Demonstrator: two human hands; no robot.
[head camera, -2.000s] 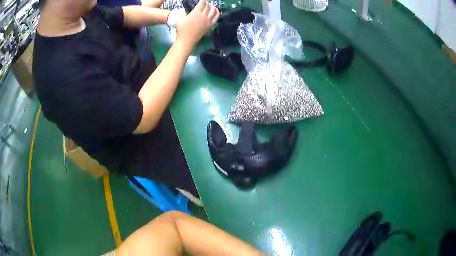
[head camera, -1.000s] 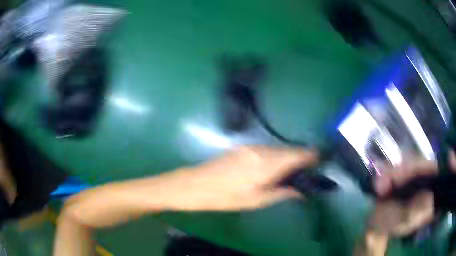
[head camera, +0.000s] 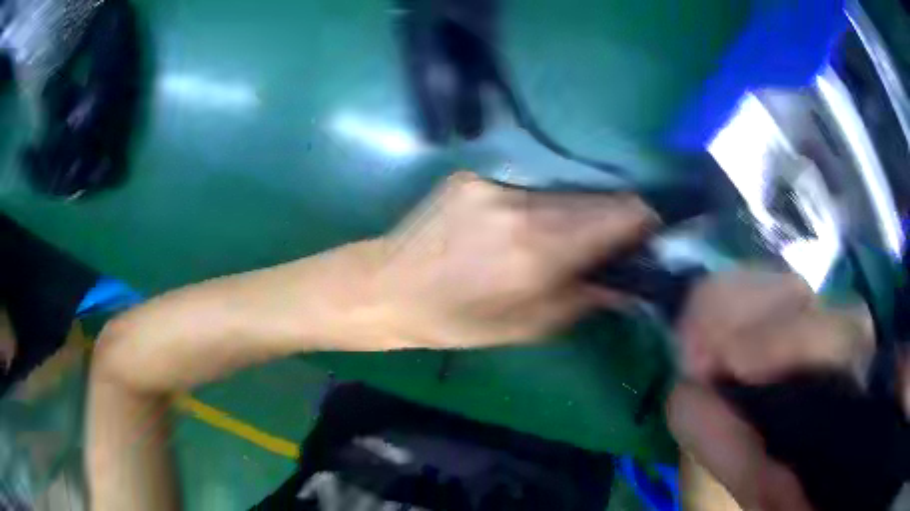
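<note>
My left hand (head camera: 529, 264) is at the middle of the view, fingers closed on a dark part (head camera: 639, 277), blurred, likely a black plastic clip. My right hand (head camera: 778, 334) is at the lower right, wrapped around a thick black screwdriver (head camera: 818, 429). The two hands are close together, and the dark part lies between them. The screwdriver's tip and its contact with the part cannot be made out. The screw feeder (head camera: 788, 160), white with a blue side, stands just beyond my right hand.
A black part with a thin curved cable (head camera: 449, 85) lies on the green bench (head camera: 269, 180). At the far left are another black part (head camera: 90, 110) and the clear bag of small metal parts (head camera: 35, 30). A person's dark clothing shows at the left edge.
My right hand has come in towards my left hand, nearer the held part. The view has shifted, so the bench things sit higher and further left. Both hands still hold their things.
</note>
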